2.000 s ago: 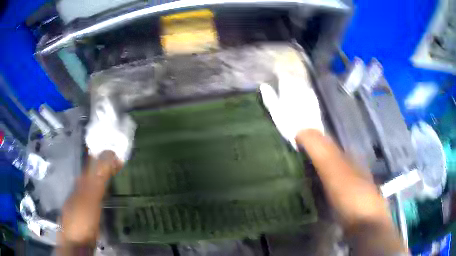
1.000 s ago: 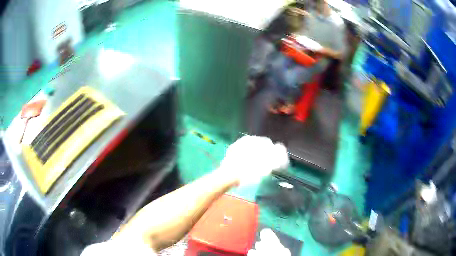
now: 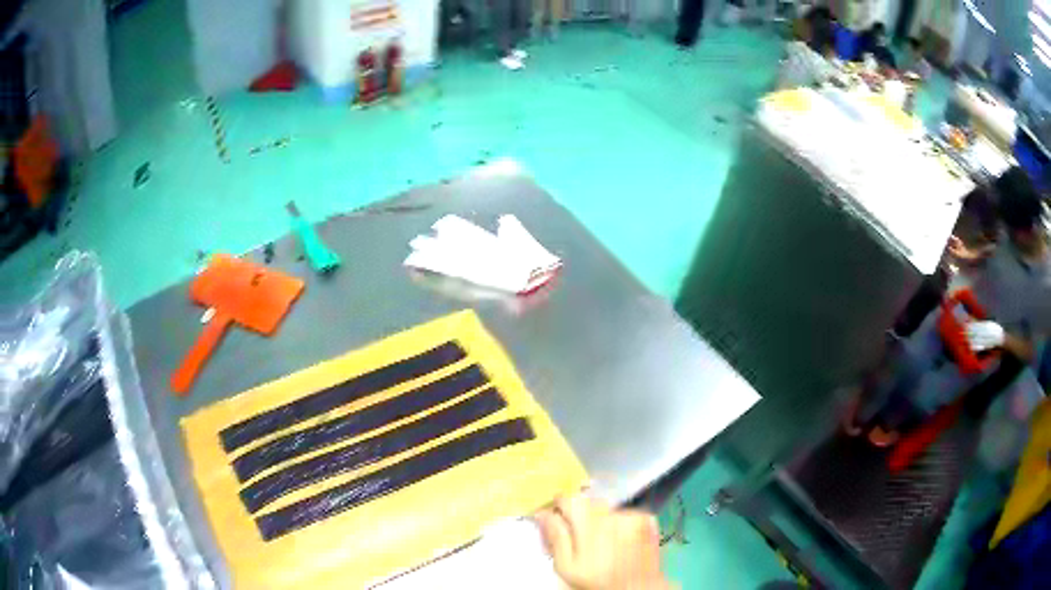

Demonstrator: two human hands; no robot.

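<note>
A tan cardboard sheet (image 3: 380, 524) lies on the near part of the grey metal-topped table. Four glossy black rubber strips (image 3: 380, 444) lie on it in parallel, slightly slanted rows. A blurred bare-skinned hand (image 3: 611, 542), which looks like my right hand, is at the sheet's lower right corner, cut off by the bottom edge. Its fingertips are at the corner; whether they grip the sheet cannot be told. A white shape (image 3: 496, 565) beside it covers part of the lower edge; glove, sleeve or something else cannot be told. My left hand is not clearly in view.
On the table (image 3: 622, 403) lie an orange scraper (image 3: 248, 294), a green-handled tool (image 3: 311, 244) and white gloves (image 3: 484, 256). Clear plastic film (image 3: 69, 346) covers dark stock at left. A second table (image 3: 864, 161) stands at right, with a seated person (image 3: 1026, 277) beside it.
The view has turned from the green mould, past the red stool, to the table. The strips and cardboard are now nearer. The gloved hand on the outstretched arm is no longer seen there.
</note>
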